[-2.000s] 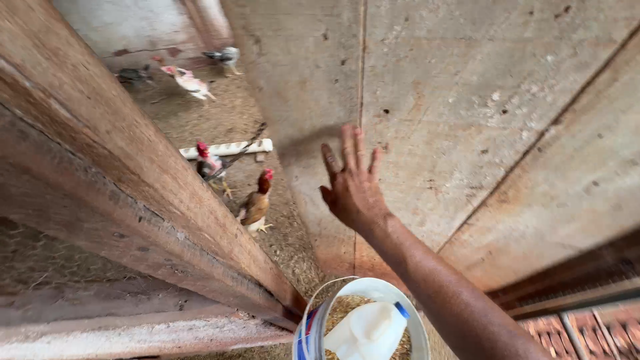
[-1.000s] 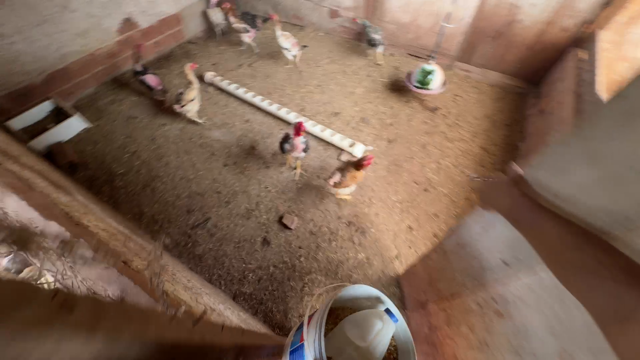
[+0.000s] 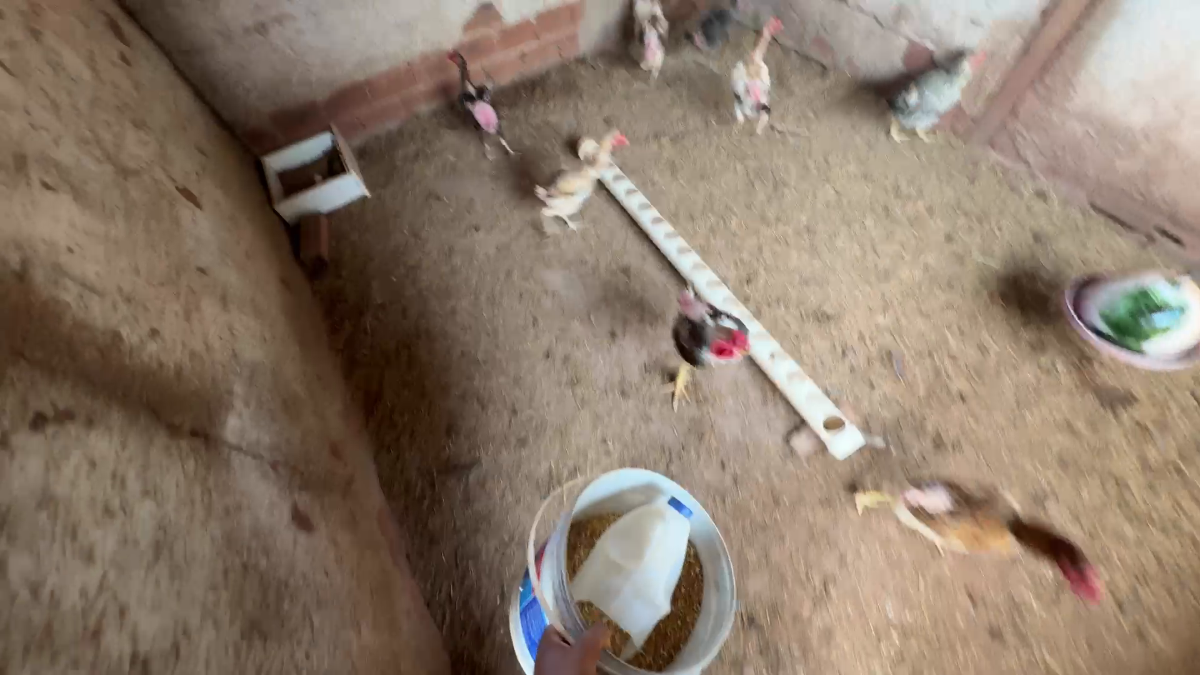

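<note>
A white plastic bucket [image 3: 717, 581] with blue and red on its outside is at the bottom centre. My left hand [image 3: 570, 652] shows only in part at the lower edge, closed on the bucket at its near side, where the thin handle meets the rim. Inside lies brown granular feed [image 3: 692, 600], and on it rests a white plastic scoop [image 3: 637, 562] that looks like a cut jug, with a blue patch near its end. My right hand is out of view.
A long white trough [image 3: 703, 277] with round holes crosses the dirt floor. Several chickens stand around, including a dark one [image 3: 698, 337] beside it and a brown one [image 3: 970, 530] at right. A white box [image 3: 323, 199], a round pan [image 3: 1106, 352] and a rough wall [image 3: 169, 375] flank them.
My right hand, spread against a panel two seconds ago, has left the view. The view has swung onto the pen floor. The brown chicken has moved away from the trough's near end.
</note>
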